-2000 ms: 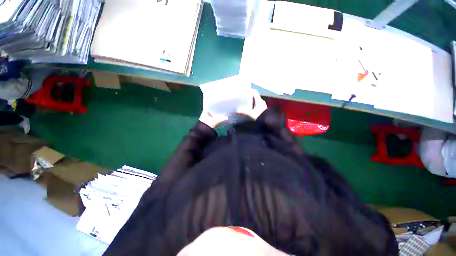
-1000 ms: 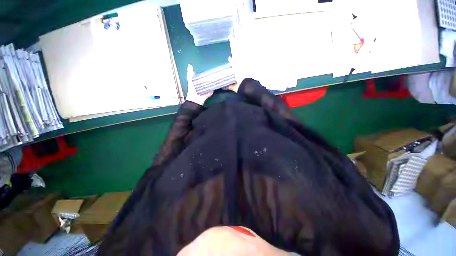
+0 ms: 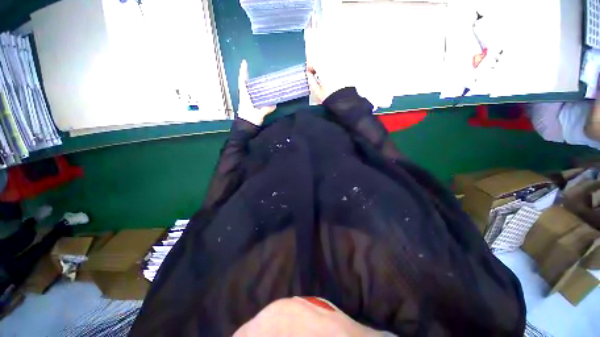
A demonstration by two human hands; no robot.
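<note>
A stack of white panels [image 3: 279, 85] with grey-blue edges stands on the green bench top between my palms. My left hand [image 3: 249, 104] presses against its left end with the fingers straight up along it. My right hand [image 3: 314, 83] is at its right end, partly hidden by the dark sleeve. Just beyond, a taller stack of pale panels [image 3: 279, 16] stands on the bench.
Large white sheets [image 3: 138, 59] lie on the left, with upright papers [image 3: 25, 99] beyond them. More white sheets [image 3: 381, 52] lie on the right with a red-orange item [image 3: 480, 58]. Red stools [image 3: 402, 120], cartons [image 3: 506, 184] and people's parts show below the bench.
The panel stack has gone from being held near my body to standing on the bench between my hands. The view has shifted, with the bench's left part coming closer.
</note>
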